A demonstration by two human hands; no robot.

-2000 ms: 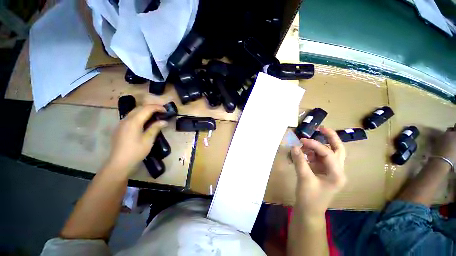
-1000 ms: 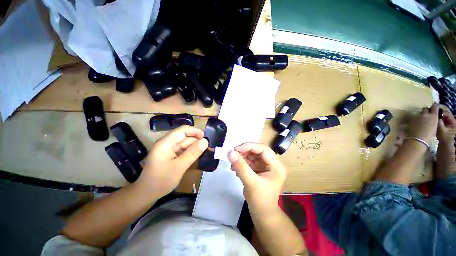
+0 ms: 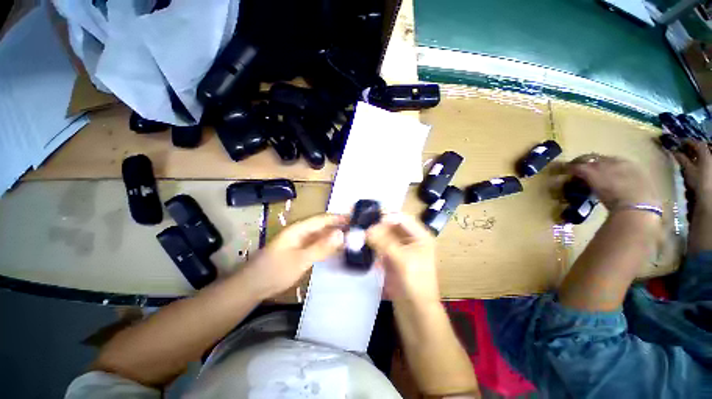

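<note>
A glossy black housing (image 3: 361, 255) is held upright over the long white label sheet (image 3: 336, 300), with a small pale sticker (image 3: 356, 238) across its middle. My left hand (image 3: 300, 245) grips it from the left with thumb and fingers. My right hand (image 3: 406, 253) is at its right side, fingertips on the sticker area; this part is blurred. Labelled housings (image 3: 443, 173) with pale patches lie right of the sheet. Several loose black housings (image 3: 141, 189) lie to the left.
A heap of black housings (image 3: 242, 131) lies at the upper left beside a dark box and crumpled white sheeting (image 3: 156, 54). White papers (image 3: 31, 101) lie far left. A green surface (image 3: 531, 47) runs along the back right. A neighbour's hand (image 3: 617, 183) reaches onto the cardboard at right.
The sticker, held apart in my right fingertips before, now lies on the housing. My hands have closed together around the housing. The neighbour's hand has reached left to the housings at right.
</note>
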